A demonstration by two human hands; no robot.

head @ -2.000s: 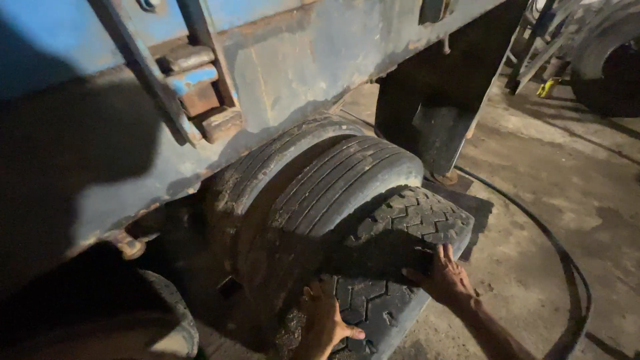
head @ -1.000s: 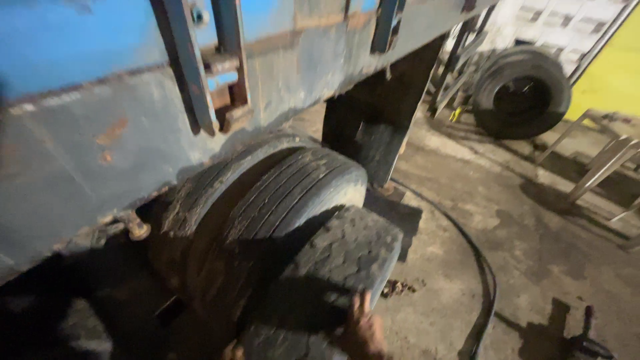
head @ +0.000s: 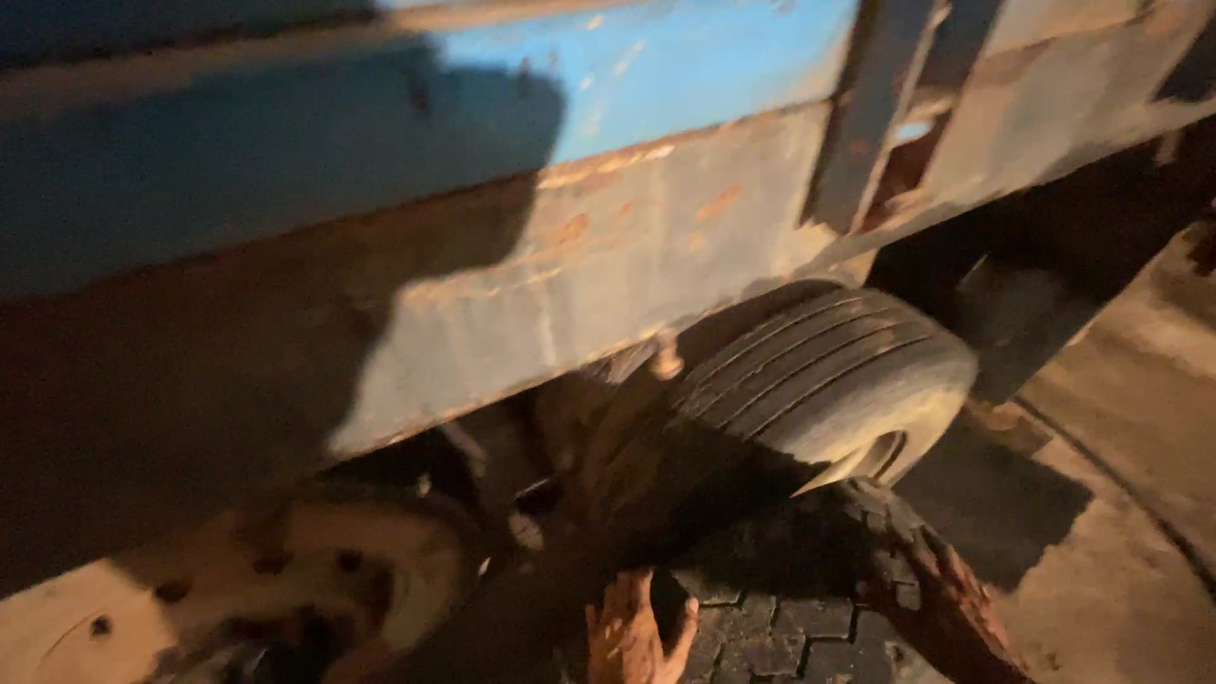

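A loose tyre with a blocky tread (head: 774, 632) stands upright at the lower middle of the head view, partly in shadow. My left hand (head: 638, 629) rests at the left side of its tread, thumb spread from the fingers. On the tread's right side lies my right hand (head: 936, 598), its fingers partly in shadow. Neither hand is closed around anything. Just beyond the loose tyre is a mounted tyre with straight grooves (head: 817, 361), under the edge of the truck body; its wheel opening partly shows.
The blue and grey rusty side of the truck body (head: 655, 218) hangs low across the view. A wheel rim with holes (head: 418, 560) is at lower left. A dark mudflap (head: 1016, 313) hangs behind the grooved tyre. A black hose (head: 1130, 494) crosses the concrete floor at right.
The view has swung left, bringing the rim into fuller sight. The loose tyre has turned or shifted relative to the mounted one, whose wheel opening now shows. Both hands remain at the loose tyre.
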